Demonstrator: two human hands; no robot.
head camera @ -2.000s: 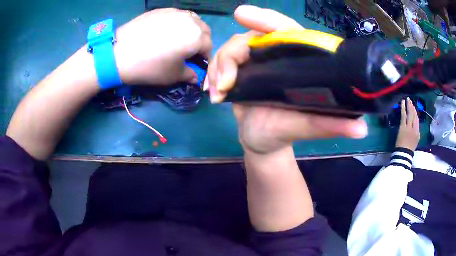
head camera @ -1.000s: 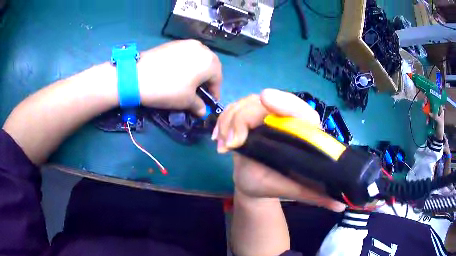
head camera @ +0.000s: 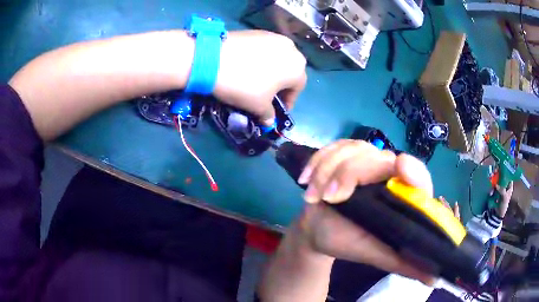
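Note:
My right hand [head camera: 348, 200] is closed around the electric screwdriver [head camera: 378, 221], a thick black barrel with a yellow lever strip. Its tip points left at the lower right part of a black plastic housing [head camera: 251, 144]; whether it touches a screw cannot be told. My left hand [head camera: 263, 74] holds this housing at its right side, fingertips at a blue cell [head camera: 269, 127]. A pale round part [head camera: 238, 125] lies in the housing. A second housing [head camera: 155, 112] lies left of it, partly under my wrist, with a blue cell and a red-and-white lead [head camera: 195, 154].
A metal screw feeder [head camera: 348, 44] stands beyond my left hand. A cardboard box [head camera: 440, 85] with black parts is at the right, loose black parts [head camera: 408, 109] beside it. Another housing [head camera: 369, 137] lies behind my right hand. A neighbour's hand holds a green glue gun [head camera: 502, 159].
The view has shifted and tilted, showing more of the feeder. The screwdriver now angles down to the right, and the housing under my left hand is more exposed.

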